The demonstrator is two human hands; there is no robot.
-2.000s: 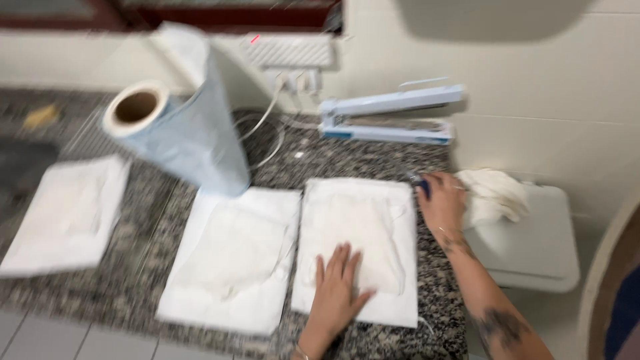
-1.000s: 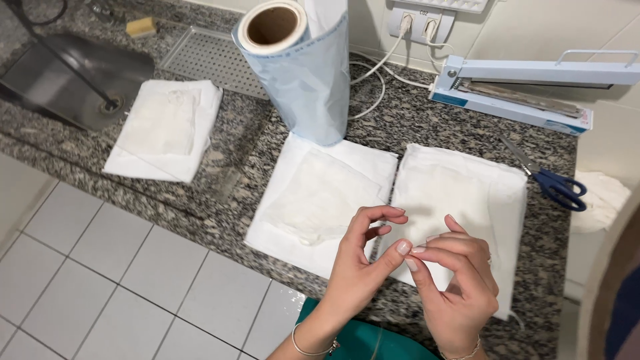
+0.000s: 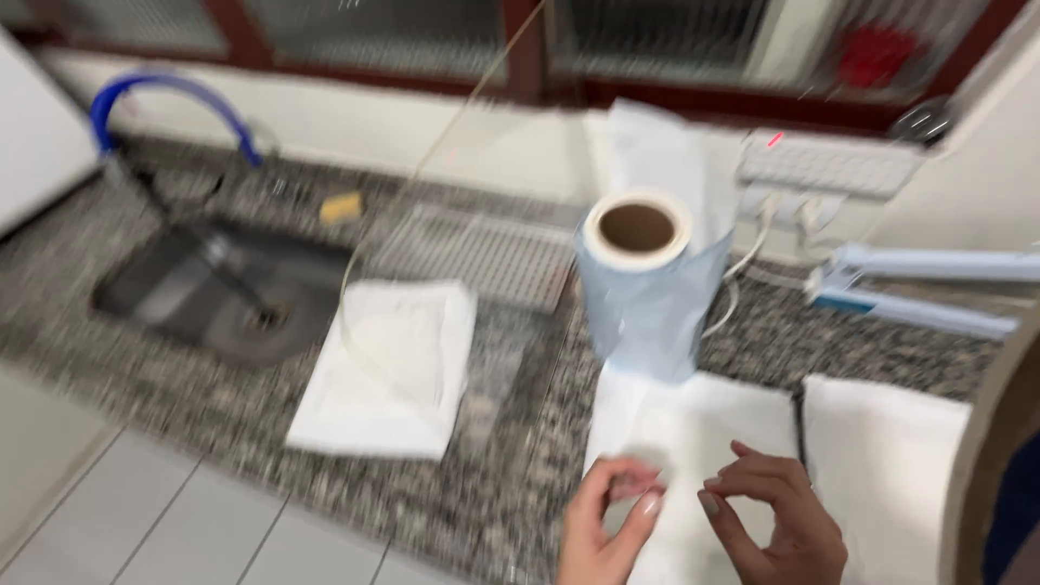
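Both my hands are raised over the middle white cloth point(image 3: 707, 414), a small gap between them. My left hand point(image 3: 613, 516) has thumb and index fingertips close together; blur hides whether anything thin is pinched. The thumb and fingers of my right hand point(image 3: 776, 512) are curled close in the same way. Behind them a roll of bluish film point(image 3: 650, 301) stands upright on the back edge of that cloth. Another white cloth point(image 3: 877, 455) lies at the right, partly cut off, and a third folded white cloth point(image 3: 390, 366) lies beside the sink.
A steel sink point(image 3: 236, 301) with a blue faucet point(image 3: 175, 85) is at the left, near a yellow sponge point(image 3: 341, 208). A perforated drain tray point(image 3: 479, 252) lies behind the third cloth. At the right are a light-blue bar sealer point(image 3: 918, 292), white cables and a wall socket point(image 3: 792, 207).
My hands, which lay on the right cloth and at the counter's right side, came together with fingertips touching, and are now apart. The view has swung left and up.
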